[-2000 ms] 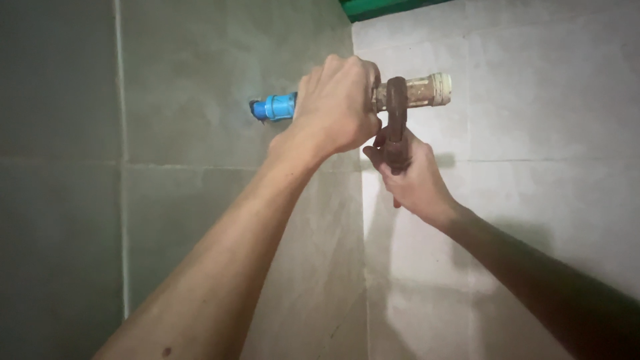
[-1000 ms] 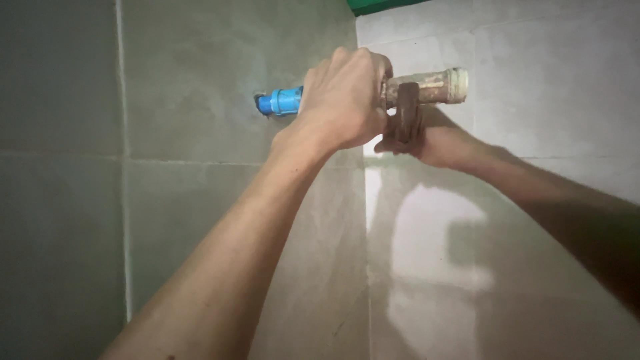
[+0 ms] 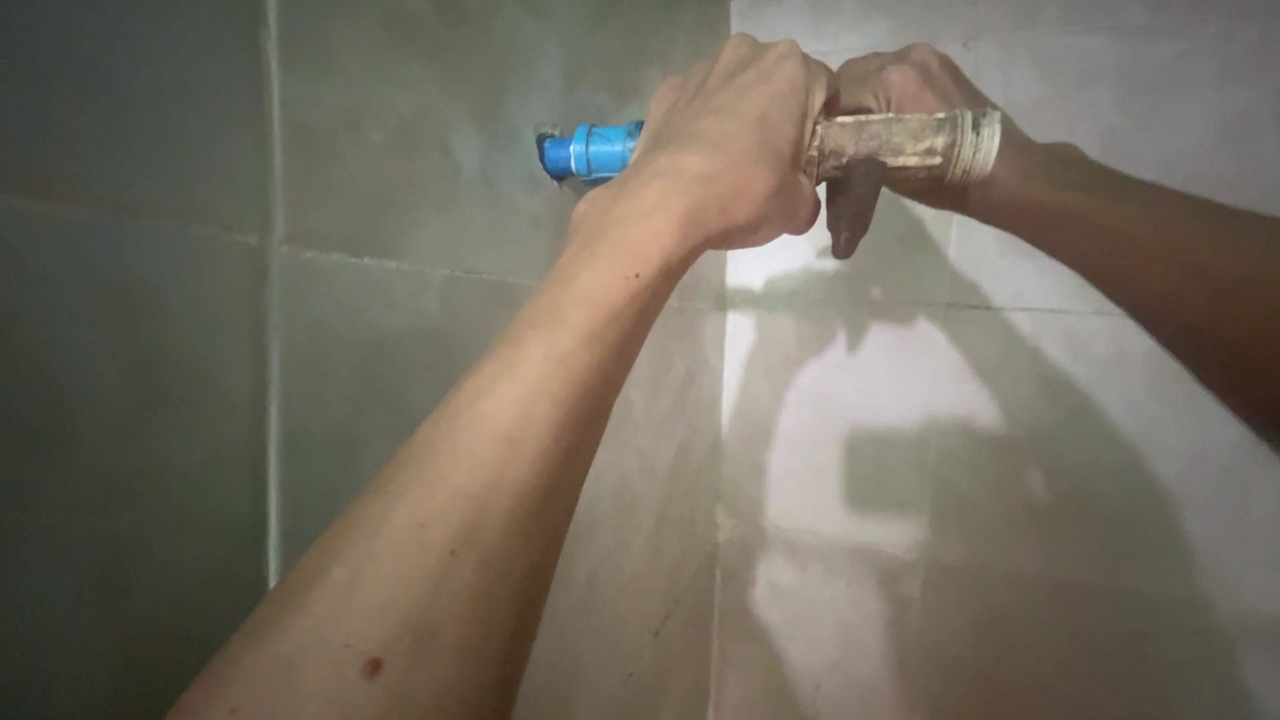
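Observation:
A blue plastic pipe fitting point(image 3: 603, 150) comes out of a hole in the tiled wall on the left. My left hand point(image 3: 735, 150) is wrapped around the middle of the pipe assembly and hides that part. To its right a stained, pale pipe piece point(image 3: 890, 142) ends in a whitish threaded end. A dark brown, rusty-looking tool or clamp piece point(image 3: 852, 208) hangs below the pale piece, close to my left fingers; its upper part is hidden. Behind and above the pipe, my right hand point(image 3: 905, 85) is closed near the dark piece, its grip partly covered by the pipe.
Grey-green wall tiles point(image 3: 400, 400) with a light vertical grout line stand on the left. They meet a paler tiled wall point(image 3: 1040, 260) at a corner below my hands. Shadows of my arms and the pipe fall on the paler wall.
My right hand has moved from below the pipe up to behind and above it. The dark piece has turned and now points down. My left hand has kept its grip on the pipe.

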